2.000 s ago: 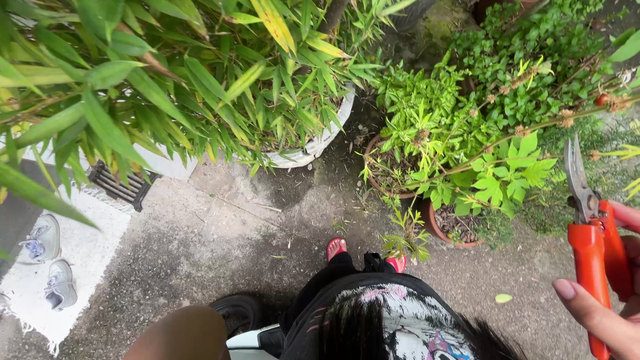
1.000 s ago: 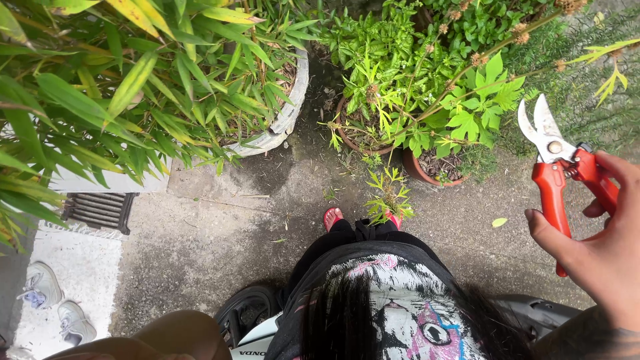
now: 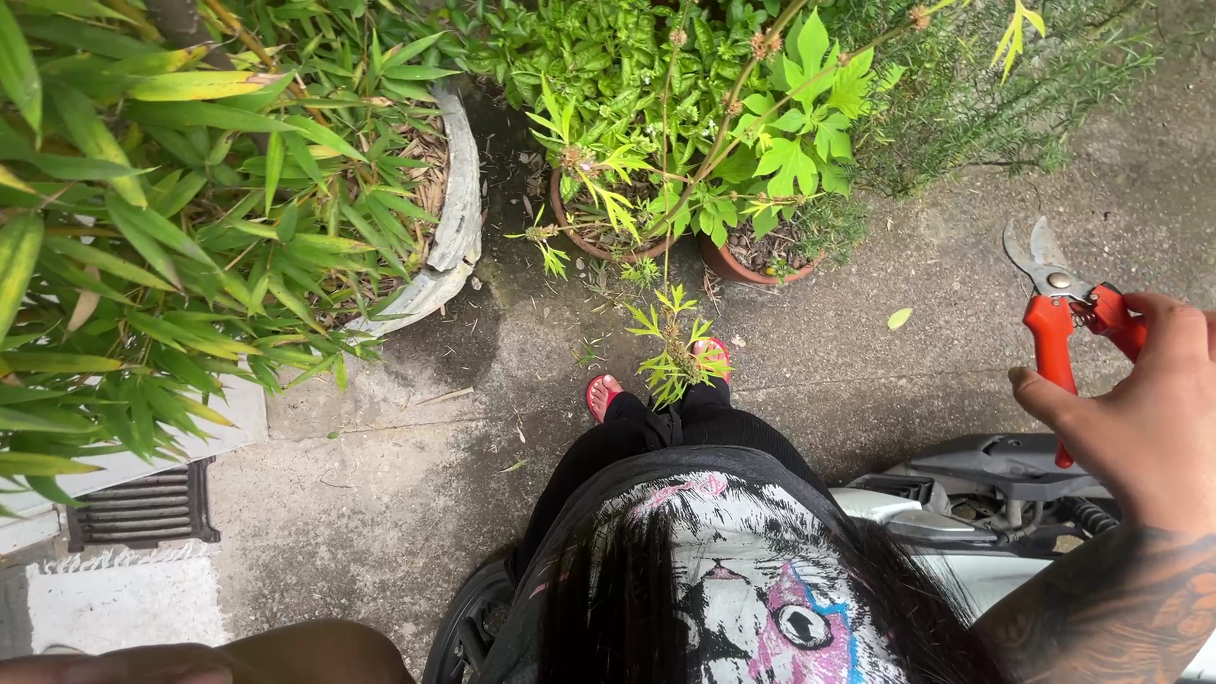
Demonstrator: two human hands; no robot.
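Note:
At the right, my right hand (image 3: 1140,408) holds a pair of pruning shears (image 3: 1054,280) by the red handles, with the blades spread and pointing up and away from me. Between the blades there is nothing. My left hand (image 3: 142,665) shows only in part at the bottom left edge, beside my bent arm; its fingers are mostly cut off, so whether it holds anything cannot be seen. A long thin stem (image 3: 708,166) with dry seed clusters and leaf tufts arches over the potted plants. One leafy tip (image 3: 673,356) hangs above my feet.
Bamboo (image 3: 190,190) fills the upper left, in a cracked white planter (image 3: 456,209). Two terracotta pots (image 3: 750,271) with green plants stand ahead. A motorbike (image 3: 997,484) is close on the right and behind me. A black grate (image 3: 142,503) and a white mat (image 3: 123,598) lie at lower left.
The shears' blades, close together two seconds ago, are now spread. My right hand has come further into view with the shears. The view has shifted, and the shoes on the mat have left it.

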